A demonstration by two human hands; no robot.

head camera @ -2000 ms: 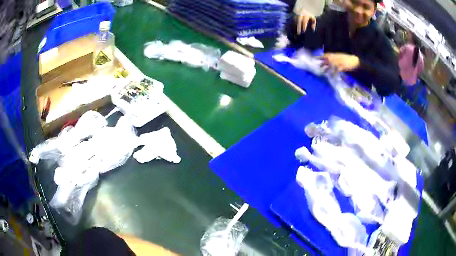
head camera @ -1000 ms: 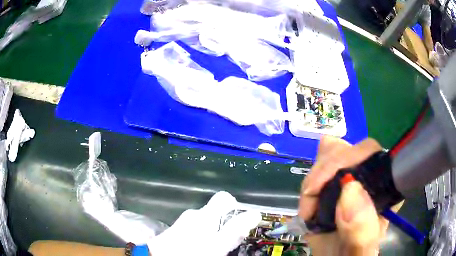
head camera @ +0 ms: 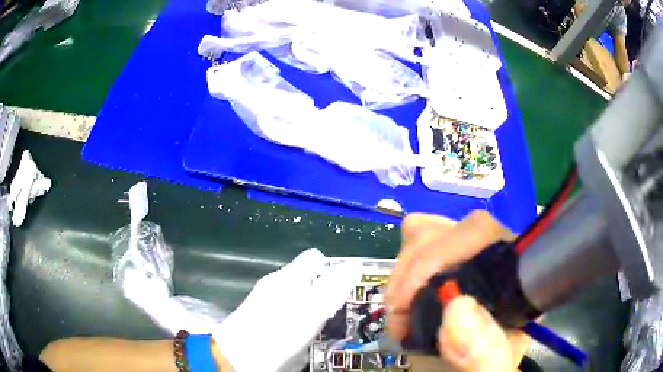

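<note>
My right hand [head camera: 458,290], bare, is shut on the suspended hand tool [head camera: 552,269], a thick grey cylinder with a black grip and red button. Its pale tip [head camera: 367,344] points into an open power strip housing [head camera: 349,320] at the bottom centre, with coloured parts and brass contacts inside. A dark blue pen-like stick [head camera: 556,344] shows below the same hand. My left hand [head camera: 280,312], in a white glove, rests on the housing's left side; its fingertips lie along the upper left edge. The housing's right part is hidden by my right hand.
A blue sheet [head camera: 145,131] beyond holds bagged cords [head camera: 327,134] and white strips, one open housing [head camera: 461,156] with components showing. A bagged cord with a plug [head camera: 138,203] lies on the dark green bench at left. A crumpled white cloth [head camera: 27,185] lies at far left. White crumbs dot the bench.
My right hand and the tool have moved left and slightly up, over the housing. My gloved left hand and the housing have shifted slightly up, showing more of the components.
</note>
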